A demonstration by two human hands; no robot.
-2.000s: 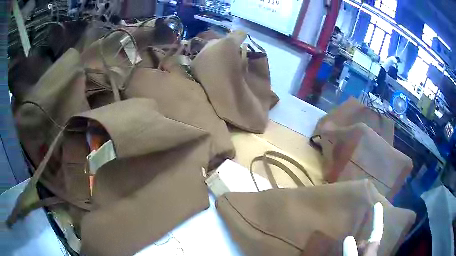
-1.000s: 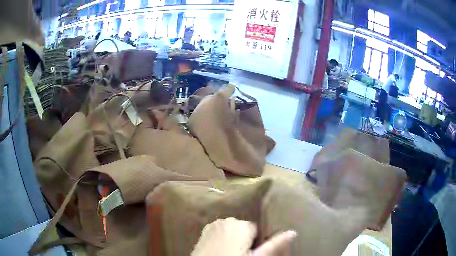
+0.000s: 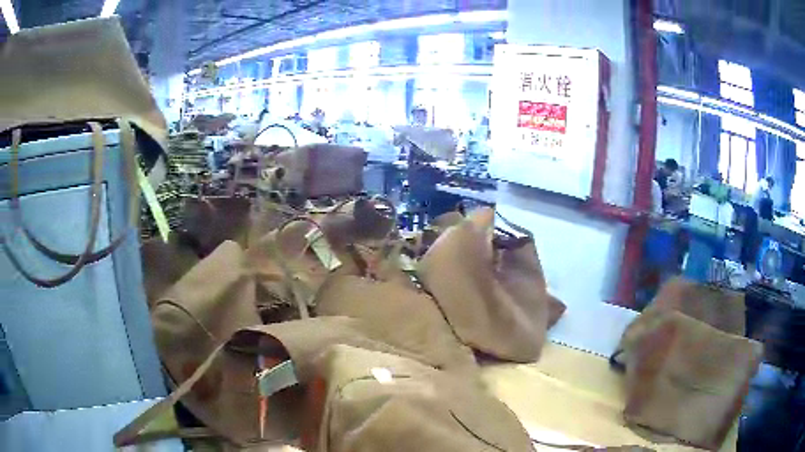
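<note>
A brown tote bag body (image 3: pixel 397 410) lies nearest in front of me at the bottom centre, cut off by the lower edge. A small white sticker (image 3: pixel 381 374) shows on its upper panel beside a seam line. A thin brown strip shows at the bottom edge to its right. Neither of my hands is in the picture, so I cannot tell whether they touch the bag.
Brown bags (image 3: pixel 388 309) are heaped behind and left, one with a pale label (image 3: pixel 277 379) in its mouth. A bag (image 3: pixel 693 375) stands at right on tan cardboard (image 3: pixel 565 388). A grey cabinet (image 3: pixel 79 282) at left bears a bag. A person (image 3: pixel 420 168) stands far back.
The view has tilted up and swung left. My hands have left the picture. The near bag has shifted from lower right to bottom centre, and its white sticker now shows.
</note>
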